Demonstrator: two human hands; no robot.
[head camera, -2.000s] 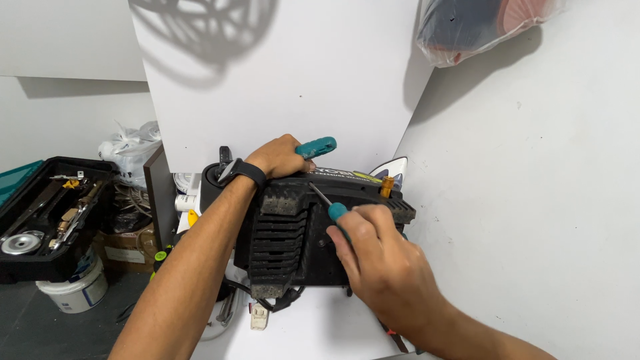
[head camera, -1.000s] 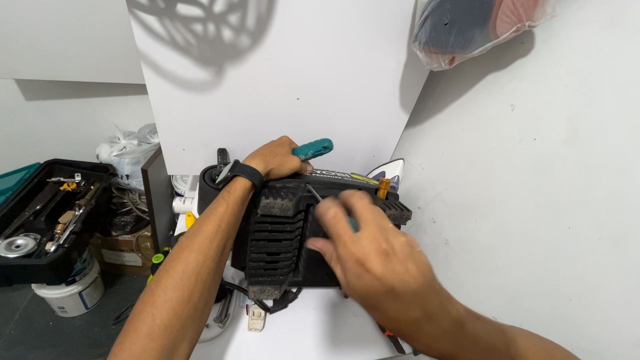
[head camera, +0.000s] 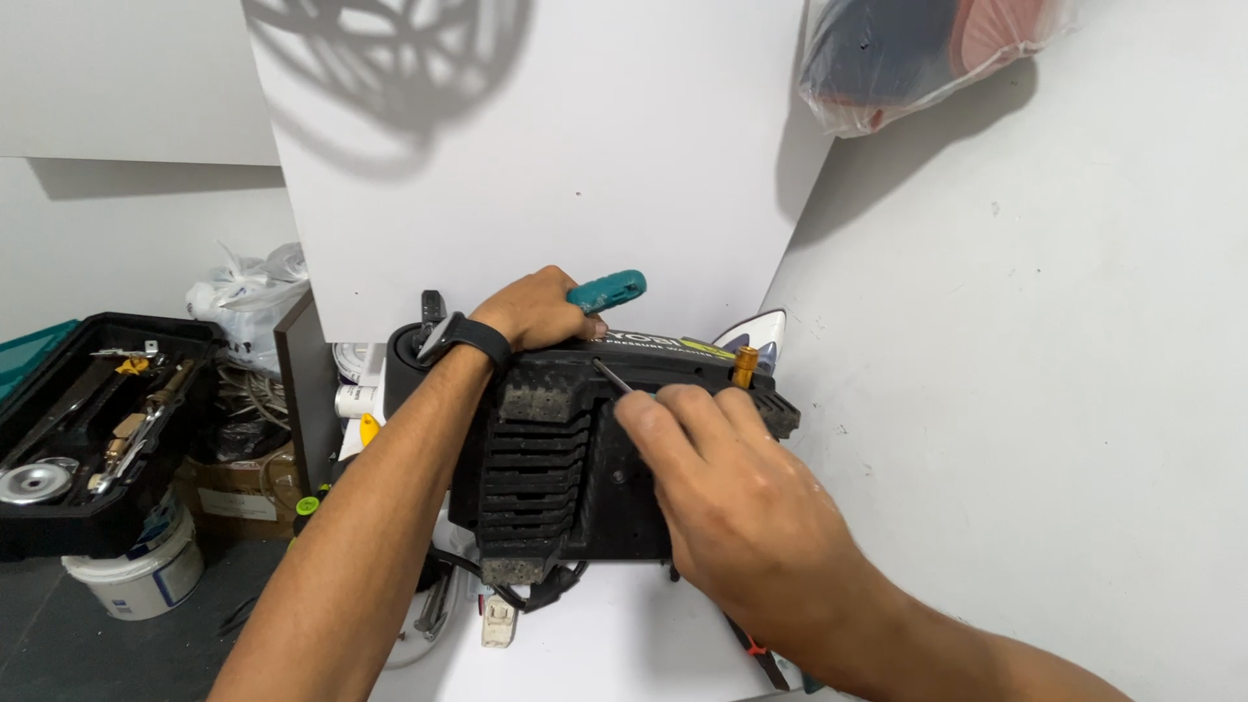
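A black Ryobi pressure washer (head camera: 624, 478) lies on the white work surface with its vented, gritty side facing me. My left hand (head camera: 536, 307), with a watch on the wrist, rests on its far edge and holds a teal tool handle (head camera: 609, 291) that sticks out to the right; the rest of that tool is hidden. My right hand (head camera: 731, 478) is closed around a screwdriver (head camera: 614, 376), whose handle is mostly covered by the fingers. The screwdriver's tip meets a hole near the housing's upper edge. A brass-coloured fitting (head camera: 745, 367) stands at the washer's right end.
At left, an open black toolbox (head camera: 88, 429) with tools sits over a white bucket (head camera: 136, 575). Plastic bags (head camera: 249, 292) and a cardboard box (head camera: 244, 492) stand beside a dark panel. A clothes iron (head camera: 765, 336) is behind the washer. A bagged item (head camera: 907, 58) hangs upper right.
My right hand has changed its grip on the screwdriver: its teal handle showed two seconds ago and is now mostly covered. My left hand and the washer have stayed in place.
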